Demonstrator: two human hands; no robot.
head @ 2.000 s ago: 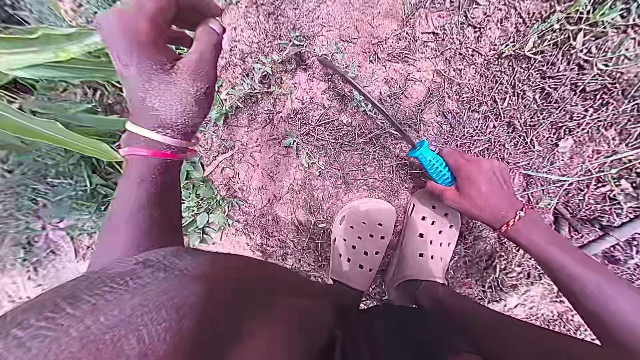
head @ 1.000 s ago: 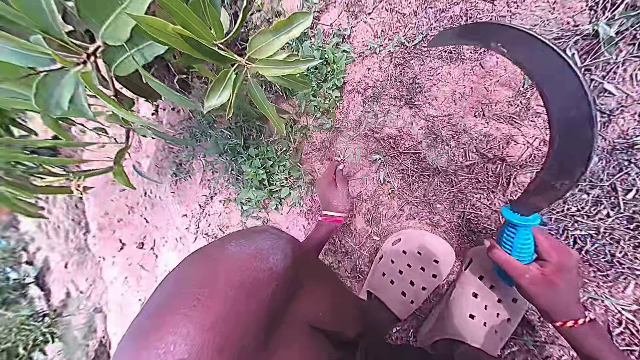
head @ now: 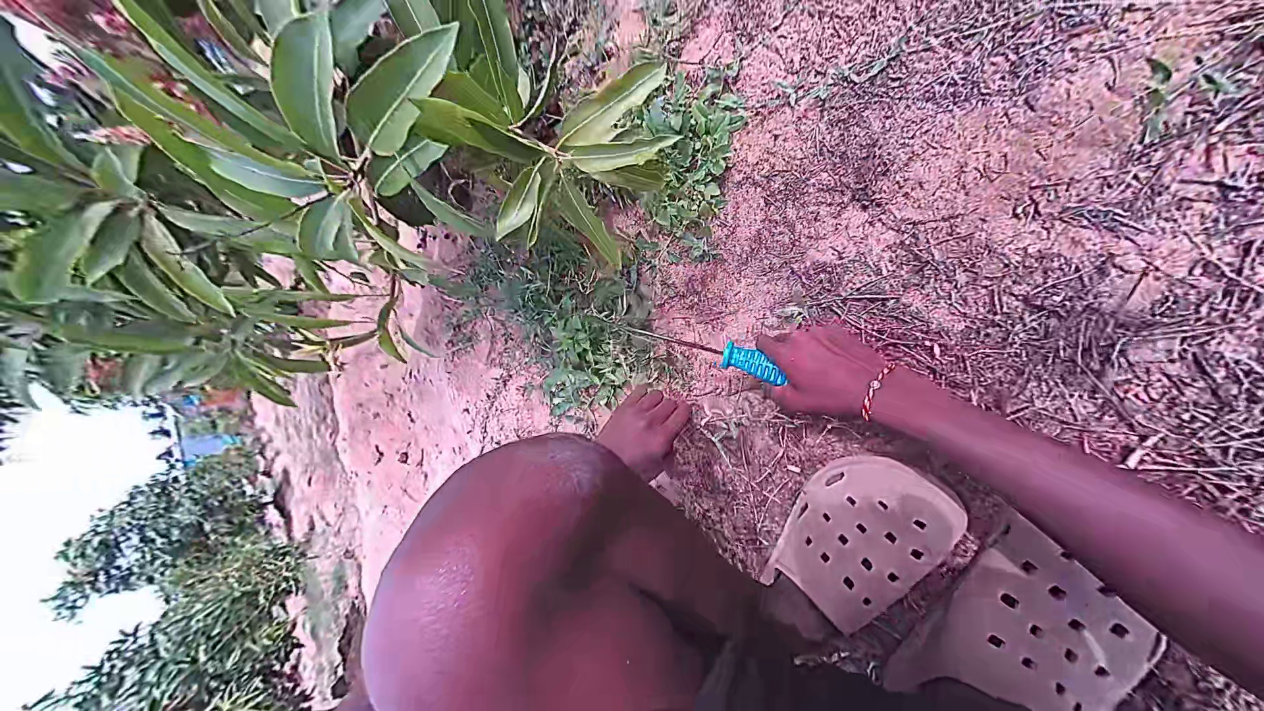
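Note:
My right hand (head: 825, 370) is closed around the ribbed blue handle of a sickle (head: 753, 363), right of centre. The sickle's blade points left, seen nearly edge-on as a thin dark line, and its far part is lost among low green weeds (head: 588, 341). Just below those weeds and beyond my bent knee is my left hand (head: 644, 432), low at the ground with its fingers curled. Whether it grips any stems cannot be told. A red and yellow cord circles my right wrist.
A leafy shrub (head: 395, 109) fills the upper left and overhangs the weeds. My perforated beige clogs (head: 869, 538) stand on the soil at the lower right. Dry stalks and twigs (head: 1116, 326) litter the reddish ground on the right. More foliage (head: 197, 583) shows at the lower left.
The sickle, raised with its curved blade broadside a second ago, is now low with its blade at the weeds. My right hand has moved left, closer to my left hand.

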